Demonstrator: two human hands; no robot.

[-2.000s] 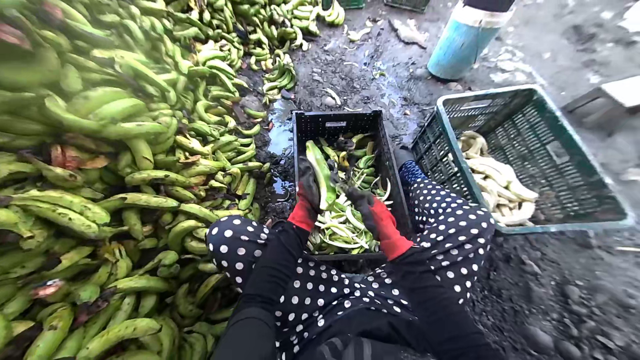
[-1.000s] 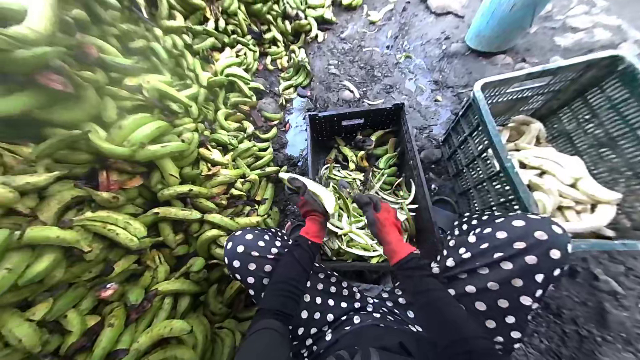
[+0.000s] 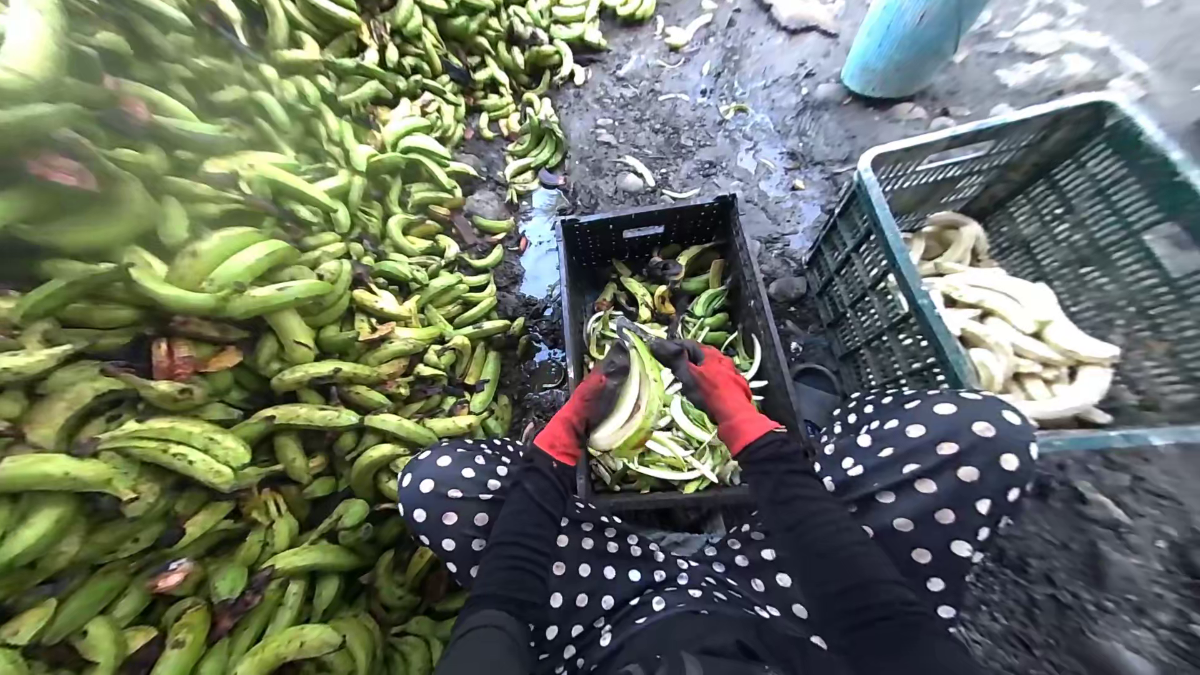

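A partly peeled green plantain [image 3: 634, 405] is gripped in my left hand [image 3: 598, 392], which wears a red and black glove. My right hand [image 3: 710, 382], gloved alike, is at the plantain's upper right side; its fingers are curled, and whether it grips a tool is hard to make out. Both hands are over a black plastic crate [image 3: 771, 361] between my knees. Green and pale plantain peels [image 3: 689, 450] lie in the crate, with some whole-looking green and yellowish pieces toward its far end.
A large heap of green plantains [image 3: 309, 375] covers the left side. At the right, a green plastic crate [image 3: 891, 248] holds peeled plantains [image 3: 1022, 319]. Beyond it stands a blue cylindrical container [image 3: 905, 47]. The ground is wet and dark, with puddles and scraps.
The plantain in my left hand shows a broad green side two seconds ago; now pale flesh shows along it. My hands remain over the black crate. The view has shifted.
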